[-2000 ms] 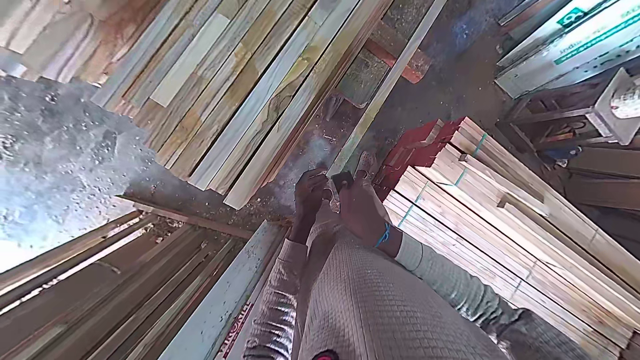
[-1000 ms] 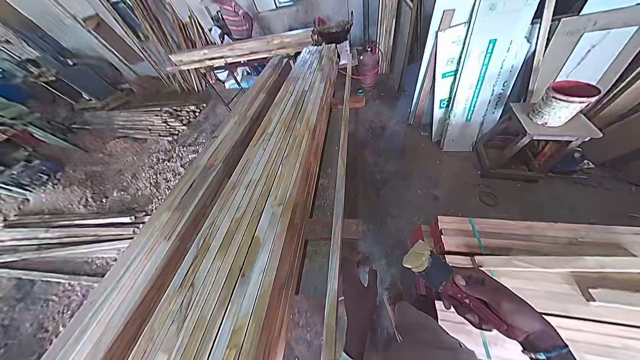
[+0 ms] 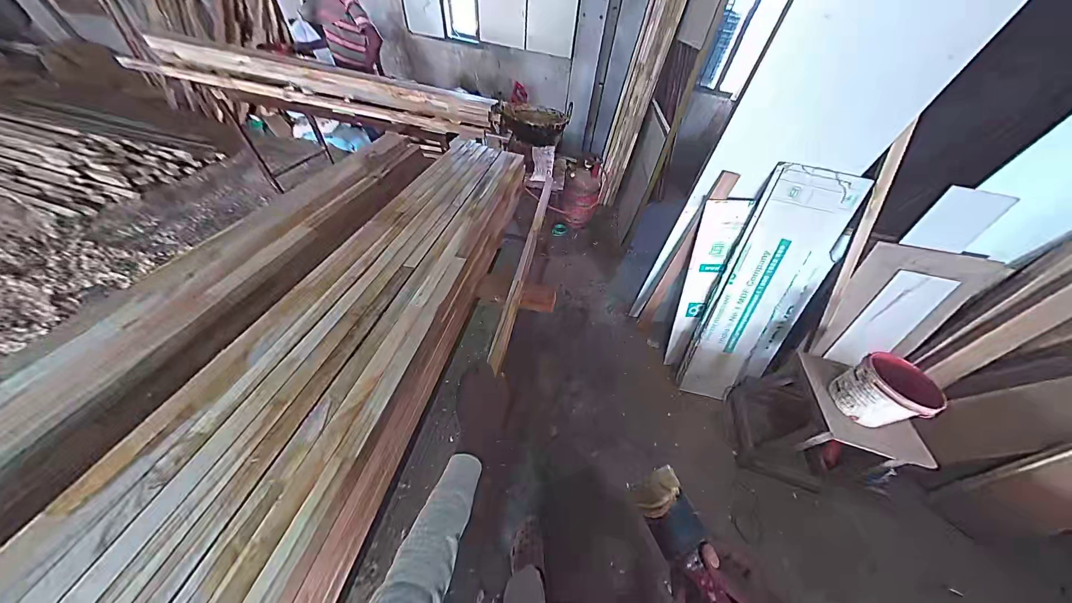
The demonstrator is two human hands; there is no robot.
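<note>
My left hand (image 3: 483, 402) is at the near end of a long, thin wooden strip (image 3: 523, 285) and appears to grip it. The strip runs away from me, beside a long stack of wooden strips (image 3: 335, 360), towards a dark pan (image 3: 536, 124). At the bottom right, my right hand (image 3: 710, 563) is partly cut off by the frame's edge. It holds what looks like a wide paintbrush (image 3: 677, 521), with a tan tip, a dark middle and a reddish handle. The brush is over the floor, apart from the strip.
A wooden crosspiece (image 3: 536, 297) lies under the strip. A red gas cylinder (image 3: 580, 193) stands by the pan. On the right, a white bucket (image 3: 879, 394) with a red rim rests on a small table (image 3: 837, 419), near leaning wrapped boards (image 3: 754, 293). A person (image 3: 347, 33) stands far back.
My hands were close together two seconds ago and are now apart. The view has swung up and right from the near timber, now showing more of the room.
</note>
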